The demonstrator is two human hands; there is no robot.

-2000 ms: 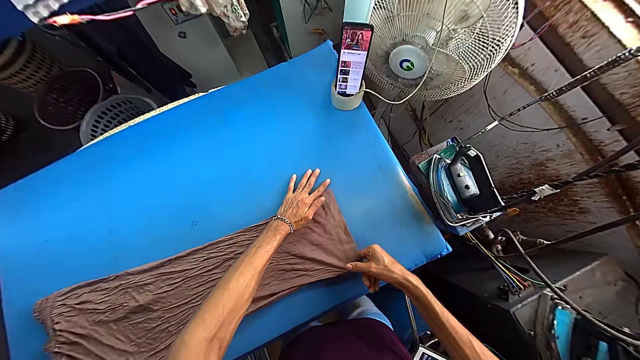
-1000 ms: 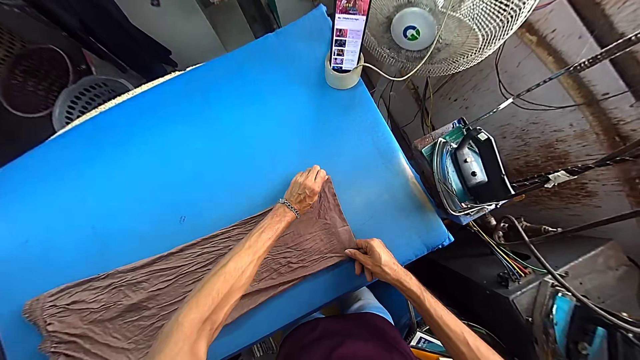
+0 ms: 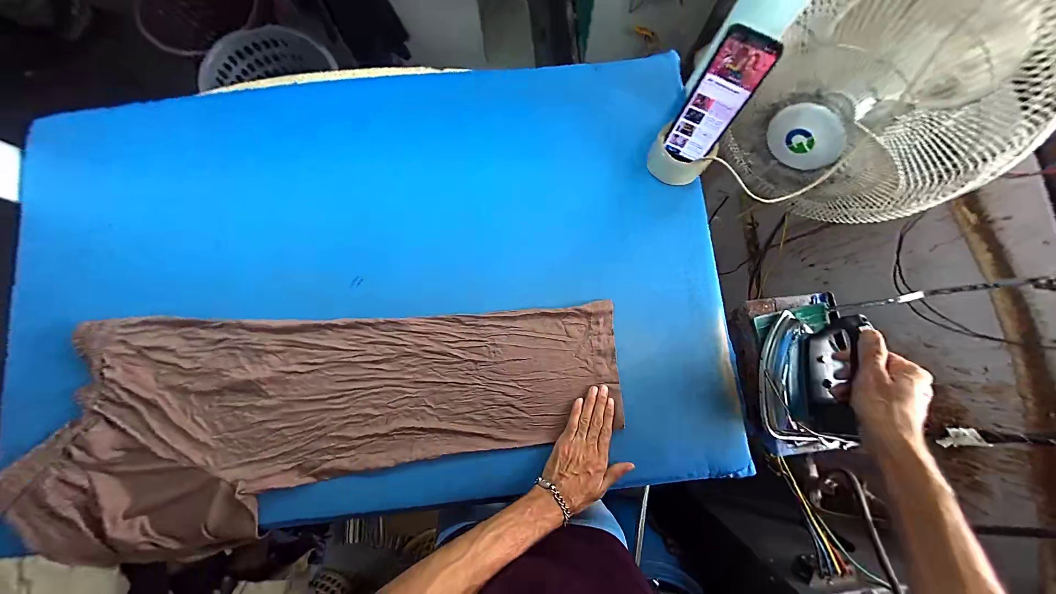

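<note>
Wrinkled brown trousers with a gathered waist (image 3: 355,379) lie lengthwise along the near part of a blue padded ironing table (image 3: 371,198). My left hand (image 3: 584,454) rests flat, fingers extended, on the near corner of the hemmed leg end at the right. Off the table's right edge, my right hand (image 3: 887,384) is closed around the black handle of an electric iron (image 3: 825,371). The iron sits on a stand (image 3: 771,388) with a metal rim. Its soleplate is hidden.
A smartphone (image 3: 724,92) leans in a pale roll (image 3: 676,161) at the table's far right corner, its cable running off beside a pedestal fan (image 3: 891,107). Loose wires (image 3: 813,524) hang below the iron's stand. Plastic baskets (image 3: 266,58) stand beyond the far edge.
My right hand has let go of the trouser hem and moved right onto the iron. My left hand has moved from the hem's far corner to its near corner and lies flat. The view has turned.
</note>
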